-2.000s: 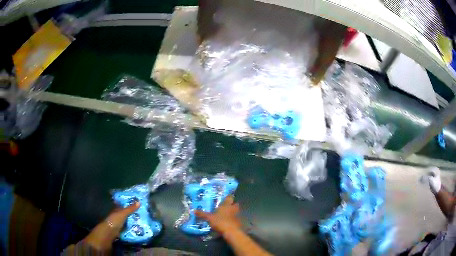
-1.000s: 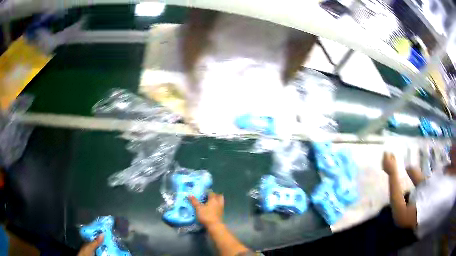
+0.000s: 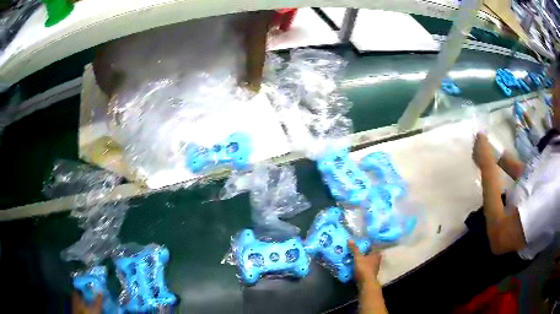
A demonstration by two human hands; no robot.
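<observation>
My right hand [image 3: 368, 267] grips the lower right part of a bagged blue product [image 3: 331, 239] on the dark green bench. My left hand [image 3: 86, 303], mostly cut off by the lower edge, is at a bagged blue product [image 3: 92, 283] at the bottom left; its grip is partly hidden. Another bagged blue product [image 3: 145, 277] lies just right of it, and one more [image 3: 273, 257] lies flat between my hands, its left side in clear film. Several bagged blue products [image 3: 384, 196] lie in a heap on the pale surface beyond my right hand.
A white box [image 3: 270, 122] heaped with clear bags holds a blue product [image 3: 218, 153]. Loose clear bags [image 3: 98, 214] lie on the bench. A slanted post [image 3: 439, 70] stands at right. Another person [image 3: 491, 190] works at the pale table [image 3: 442, 159]. Blue pieces [image 3: 506, 81] lie on the far belt.
The view has swung right. My right hand has gone from one blue product to another farther right, near the heap. My left hand stays at the lower left with a blue product.
</observation>
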